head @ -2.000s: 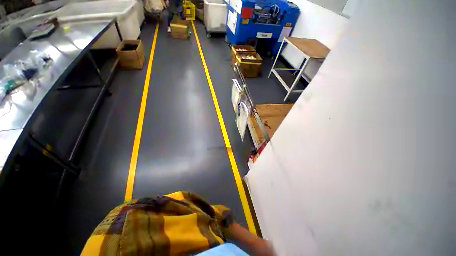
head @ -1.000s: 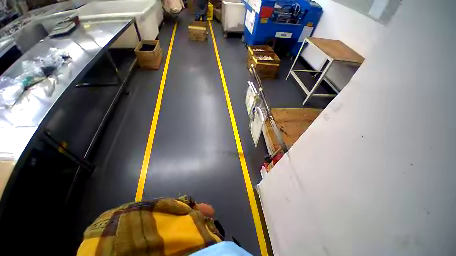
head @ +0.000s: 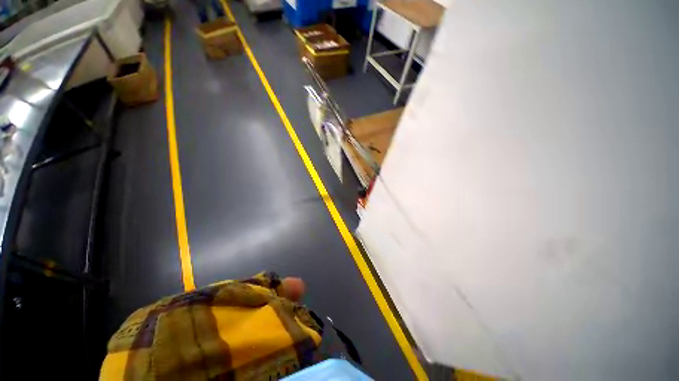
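Note:
A yellow and brown plaid sleeve bends across the bottom of the head view. A small patch of my left hand (head: 292, 289) shows at its end, above the pale blue face mask; its fingers and anything in them cannot be made out. My right hand is not in view. Beyond the white wall edge, a platform trolley stands on the right, with its wooden deck (head: 378, 132) partly hidden by the wall. Its metal push handle (head: 336, 111) has papers (head: 325, 134) hanging on it. No hand touches the trolley.
A white wall (head: 536, 201) fills the right side. Yellow lines (head: 301, 152) mark the grey aisle floor. A metal-topped table (head: 45, 74) and an open carton (head: 134, 79) stand left. Another carton (head: 220, 39) is ahead near a person's legs. Filled cartons (head: 324, 53) and a legged table (head: 409, 13) stand right.
The view has tilted down and come closer to the trolley and cartons. The bare forearm seen at first is hidden; only a small patch of the hand shows by the sleeve.

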